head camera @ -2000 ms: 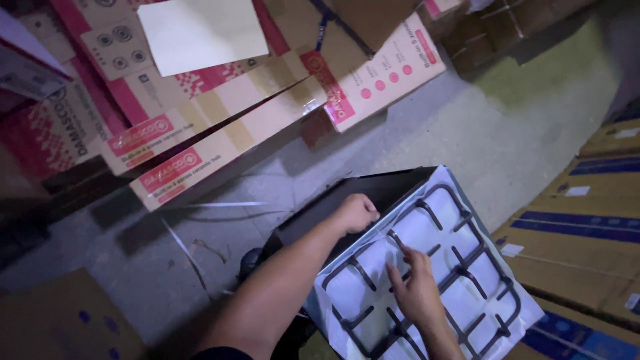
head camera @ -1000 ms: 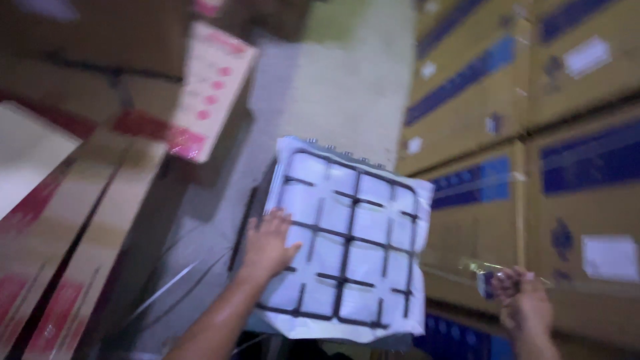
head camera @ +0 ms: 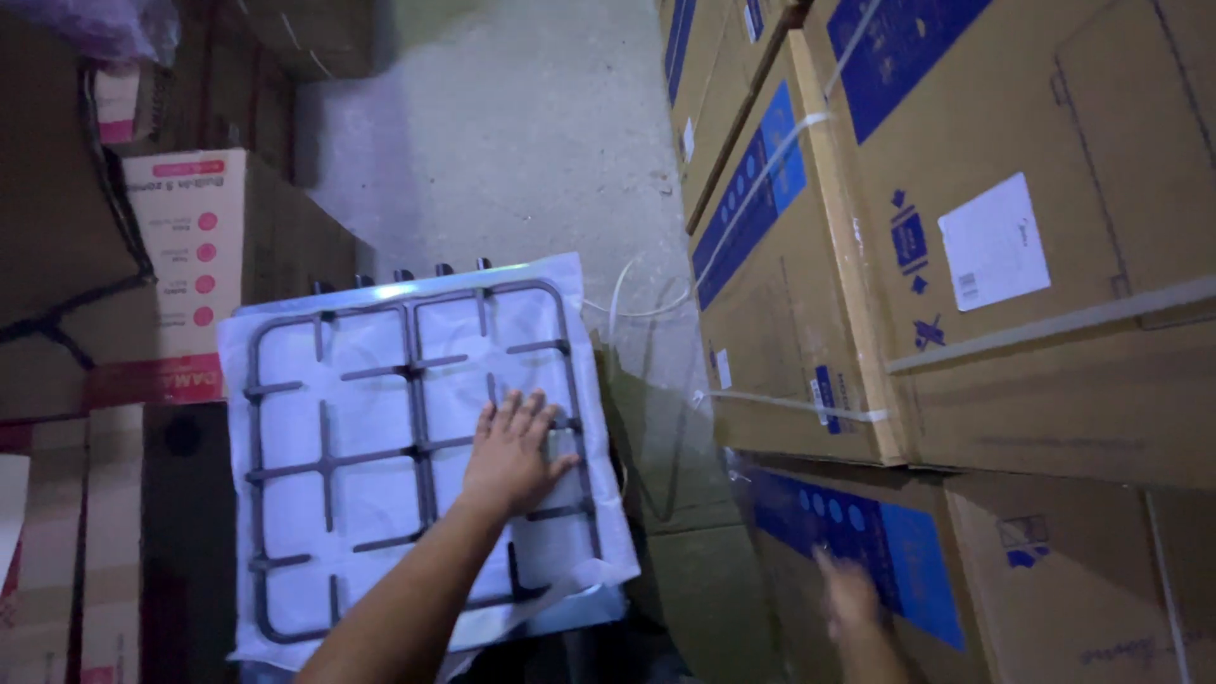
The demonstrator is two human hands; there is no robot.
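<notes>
My left hand (head camera: 515, 456) lies palm down, fingers spread, on the right part of a gas cooker top, touching its black pan-support grate (head camera: 416, 446). A white protective sheet (head camera: 370, 503) lies under the grate and overhangs the edges of the metal top. Several black knobs (head camera: 404, 275) stick out along the far edge. My right hand (head camera: 850, 594) is low on the right, blurred, in front of a carton with a blue printed band (head camera: 826, 513). Whether it holds anything cannot be made out.
Large strapped cartons (head camera: 1007, 380) with blue print are stacked along the right. Pink-and-white printed cartons (head camera: 195, 275) stand on the left. A loose pale strap (head camera: 646, 312) lies on the concrete floor (head camera: 513, 142) beyond the cooker.
My right hand was on the grate two seconds ago and is now off to the right, by the cartons. My left hand has moved from the cooker's side onto its top. The view has turned.
</notes>
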